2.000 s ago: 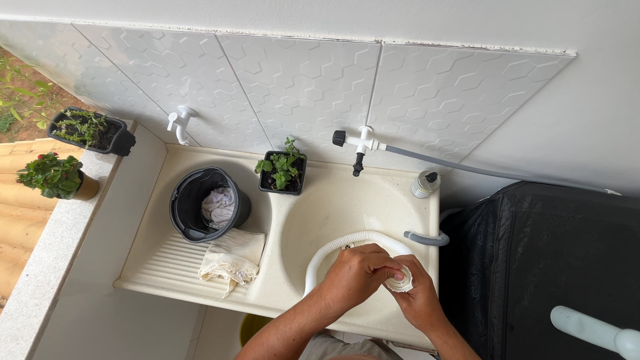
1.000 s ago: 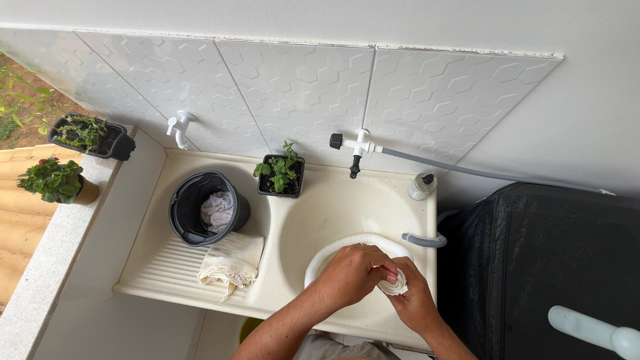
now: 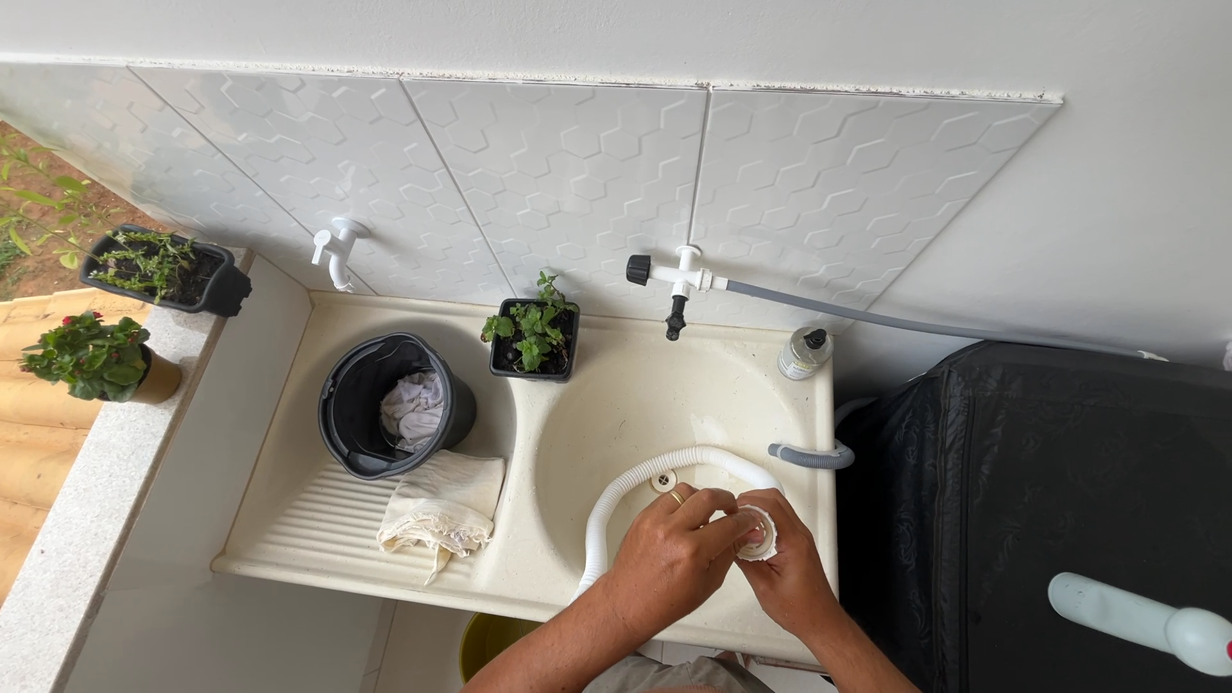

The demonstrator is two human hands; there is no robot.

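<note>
Over the right basin of a cream double laundry sink, my right hand grips the round white plastic end fitting of a hose, its opening turned up. Fingers of my left hand, which wears a ring, reach into that opening; whether they pinch anything inside is hidden. The white corrugated hose curves through the basin, past the drain, and its upper end passes behind my hands.
A dark bucket holding cloths stands in the left basin, a cream cloth beside it. Around are a potted plant, a glass bottle, a tap with grey hose, a white tap and a black-covered appliance.
My left fingers have shifted slightly at the fitting's opening. Both hands stay over the right basin, and the fitting remains in my right hand.
</note>
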